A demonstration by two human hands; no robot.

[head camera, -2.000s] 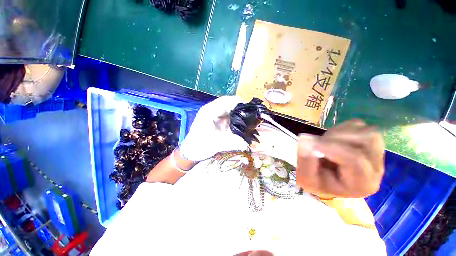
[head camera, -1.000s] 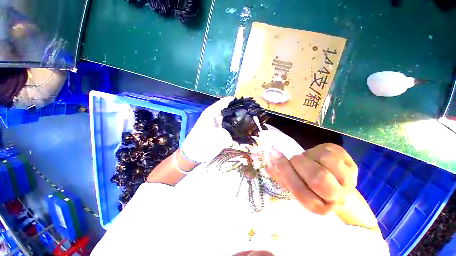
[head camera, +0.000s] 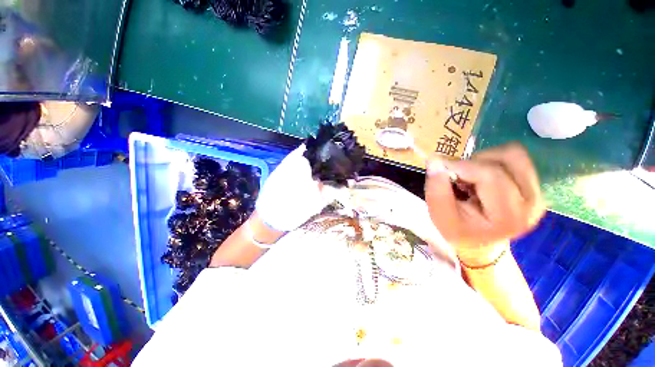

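Observation:
My gloved left hand (head camera: 287,193) holds a black, spiky flower head (head camera: 335,153) up in front of my chest, at the table's near edge. My bare right hand (head camera: 485,193) is raised to the right of the head and apart from it. Its fingers are curled and blurred, and a faint pale streak shows between its fingertips and the glue dish. Whether it pinches something is unclear. The small round white glue dish (head camera: 394,139) sits at the near edge of the tan cardboard pad (head camera: 431,86).
A white squeeze bottle (head camera: 559,120) lies on the green table (head camera: 208,64) at right. Black heads (head camera: 248,13) lie at the table's back left. A pale-rimmed blue crate (head camera: 143,236) holds dark clumps (head camera: 208,215). A ribbed blue crate (head camera: 585,276) is at right. Part of a person (head camera: 64,129) shows at left.
My right hand moved in to the flower head, then back up and right, near the dish. The head has turned and shifted slightly up and left in my left hand.

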